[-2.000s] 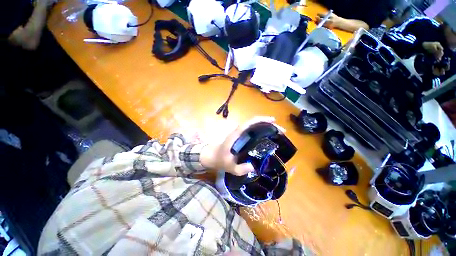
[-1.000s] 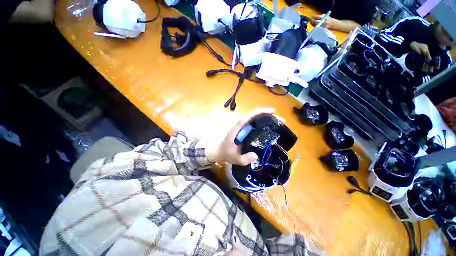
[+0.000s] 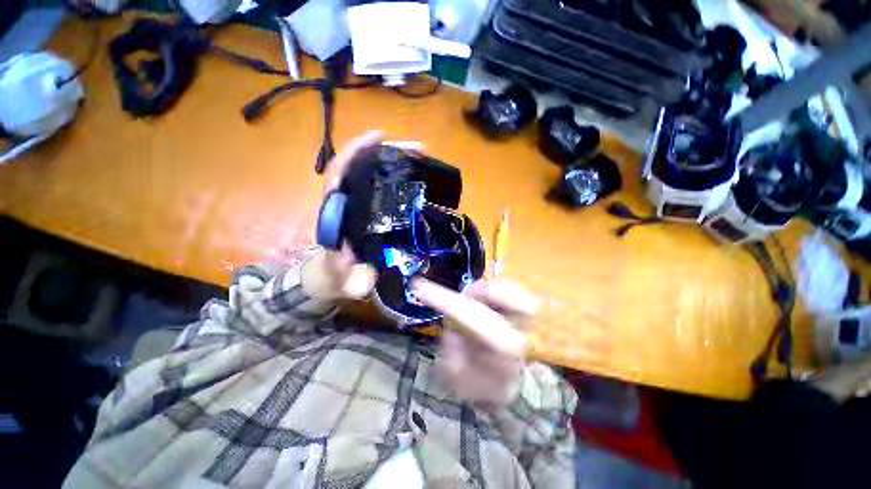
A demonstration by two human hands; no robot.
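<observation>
My left hand grips the black front module, its thumb in front and fingers behind. The module is tipped up above the open white housing, whose inside is dark. Blue and light wires run between them. My right hand is at the housing's lower right, blurred, one finger reaching into the opening. A slim yellow-orange pen-like tool shows just beyond this hand; I cannot tell whether the hand holds it or it lies on the bench.
Three small black modules lie beyond the housing, before stacked dark trays. Open white-and-black housings stand at the right. A black coiled cable, split black leads and white cameras are at the back and left.
My right hand has come into view and reaches into the housing. The view has turned to the right, so bench items appear further left. My left hand still holds the module.
</observation>
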